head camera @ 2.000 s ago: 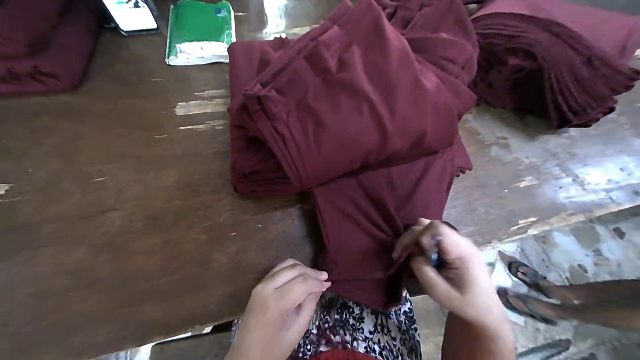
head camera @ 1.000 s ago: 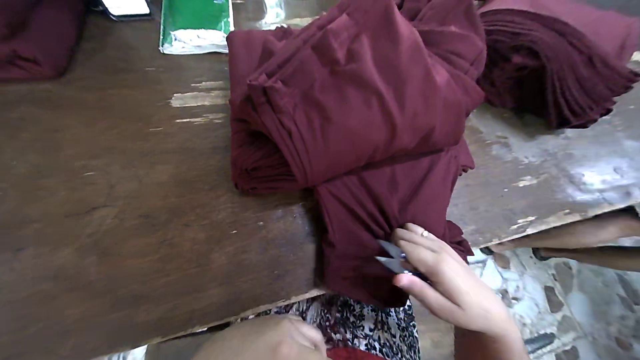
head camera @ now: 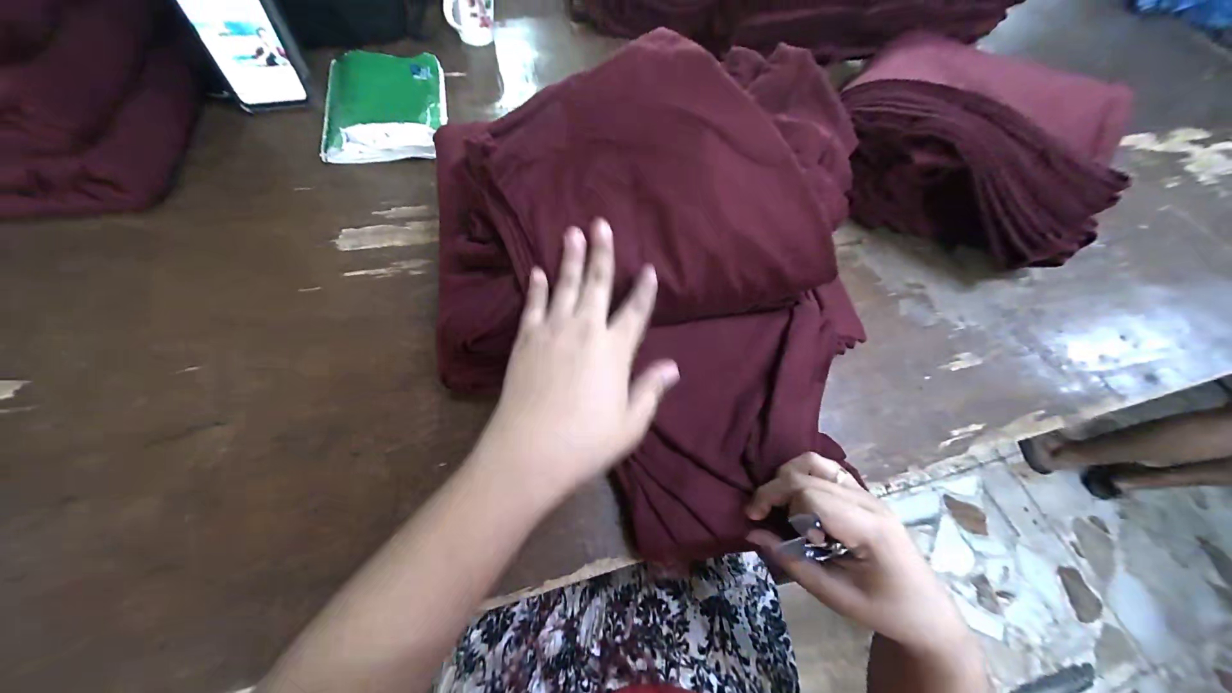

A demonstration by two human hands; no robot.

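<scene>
A maroon fabric pile (head camera: 664,183) lies folded on the wooden table, and a looser maroon cloth (head camera: 712,385) comes out from under its top fold to the near edge. My left hand (head camera: 582,385) is spread, fingers apart, over the lower left of the pile; whether it touches the cloth is unclear. At the cloth's near right corner, my right hand (head camera: 833,520) holds small metal thread snips (head camera: 813,541), with thumb and fingertips close against the fabric. Part of the snips is hidden by the fingers.
More maroon fabric stacks lie at the right (head camera: 972,164), the far left (head camera: 87,115) and the back (head camera: 799,19). A green packet (head camera: 385,101) and a propped phone (head camera: 245,48) stand beyond the pile. Another person's legs (head camera: 1145,448) show at the right, past the table edge (head camera: 1020,433).
My left hand has moved from the near edge up over the pile, its fingers now spread. My right hand keeps the snips and has shifted to the cloth's near right corner since a second ago.
</scene>
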